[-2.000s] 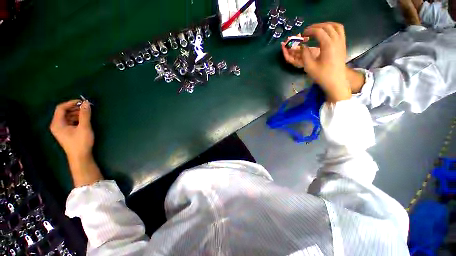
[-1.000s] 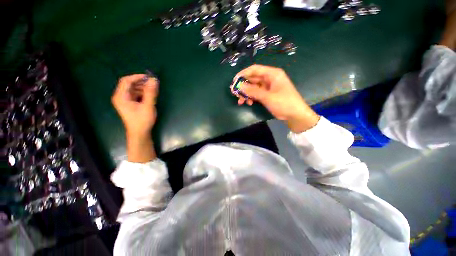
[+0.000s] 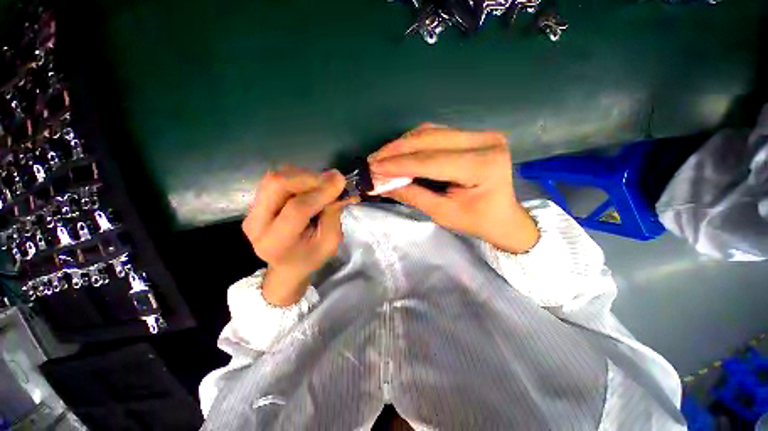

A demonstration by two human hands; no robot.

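Observation:
My right hand (image 3: 459, 181) holds a small dark unit with a white face (image 3: 389, 184) between thumb and fingers, close to my chest. My left hand (image 3: 299, 220) pinches a small silver clip (image 3: 353, 183) against the unit's left side. The hands nearly touch, and the fingers hide most of the clip and part of the unit. Loose silver clips (image 3: 432, 25) lie on the green mat (image 3: 278, 93) at the top edge of the view.
A black tray (image 3: 126, 244) with rows of clipped units is at the left. A dark empty-looking tray (image 3: 126, 383) and clear boxes (image 3: 25, 370) are below it. A blue stool (image 3: 627, 198) and another person's white sleeve (image 3: 720, 198) are at the right.
Both hands have come together in front of my chest, and the clip now meets the unit. The view has shifted, so the loose clips sit higher and the white pad has left the picture.

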